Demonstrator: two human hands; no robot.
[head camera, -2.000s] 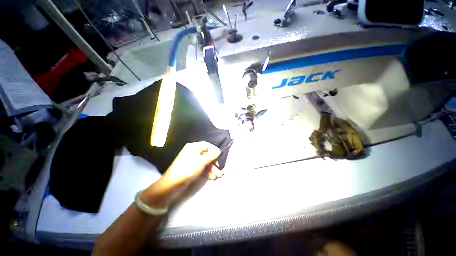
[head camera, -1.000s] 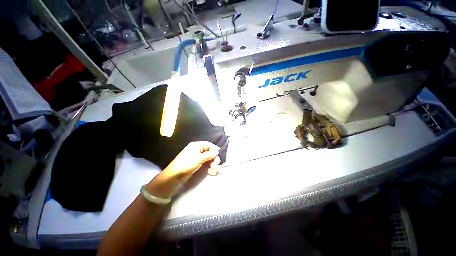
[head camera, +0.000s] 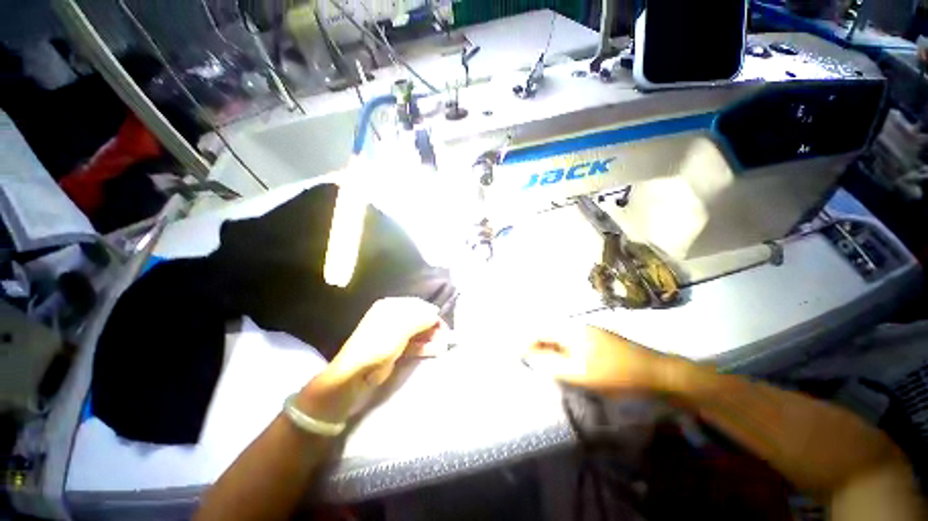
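Note:
The black garment piece (head camera: 295, 254) lies spread on the white bed left of the needle. My left hand (head camera: 392, 341), with a pale bracelet at the wrist, pinches its right edge. My right hand (head camera: 580, 356) is over the front of the table, right of the needle, with its fingers together; glare hides whether they hold anything. A dark cloth or cord bundle (head camera: 602, 419) hangs over the front table edge below my right hand. The presser foot and needle (head camera: 482, 239) are partly lost in glare. The lit machine lamp (head camera: 347, 239) hangs over the garment.
The white sewing machine (head camera: 651, 153) with "JACK" lettering stands behind. A brown-gold bundle (head camera: 639, 277) lies on the bed right of the needle. A phone or screen (head camera: 691, 41) stands on top. The measuring tape (head camera: 458, 455) runs along the front edge.
My right hand has come into view from the right, and the dark bundle now shows at the front edge. My left hand still pinches the garment. The view has shifted slightly.

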